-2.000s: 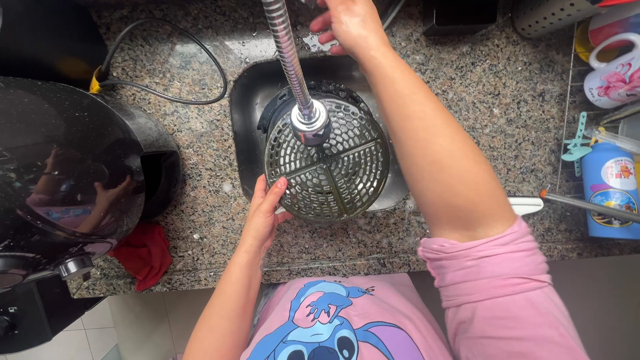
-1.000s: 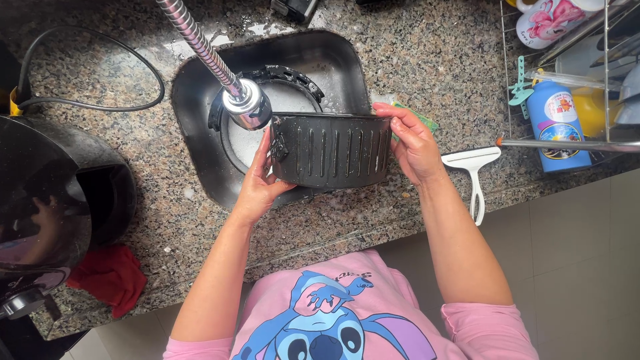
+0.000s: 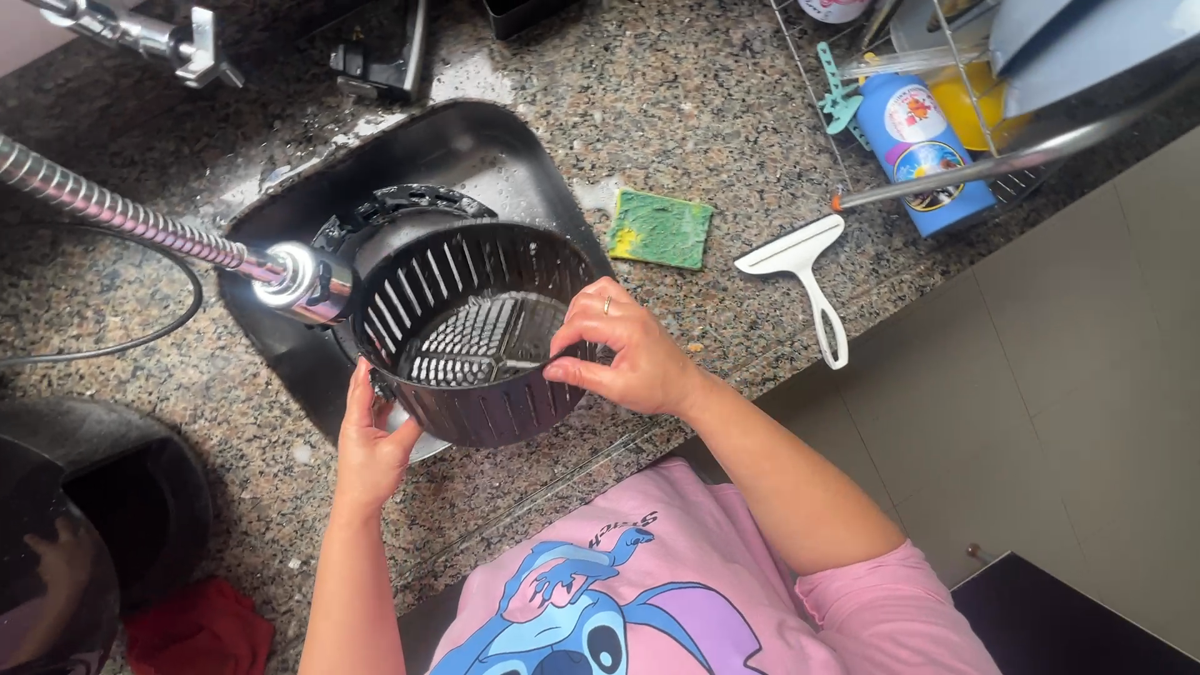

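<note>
A black slotted air fryer basket with a perforated bottom tilts over the front of the dark sink, its opening facing up. Its left wall is gripped by my left hand. The fingers and thumb of my right hand pinch the rim on the right. Close to the basket's left side is the spray head of a coiled metal faucet hose; whether water runs cannot be told. Behind and under the basket, a round black-rimmed part lies in the sink, mostly hidden.
A green and yellow sponge lies right of the sink, with a white squeegee beyond it. A wire rack holds dishes and a blue bottle. The black air fryer and a red cloth are at left.
The basket was first shown bottom up, then on its side with its slotted wall facing the camera; now its opening faces up. My right hand has come from behind the faucet to the rim.
</note>
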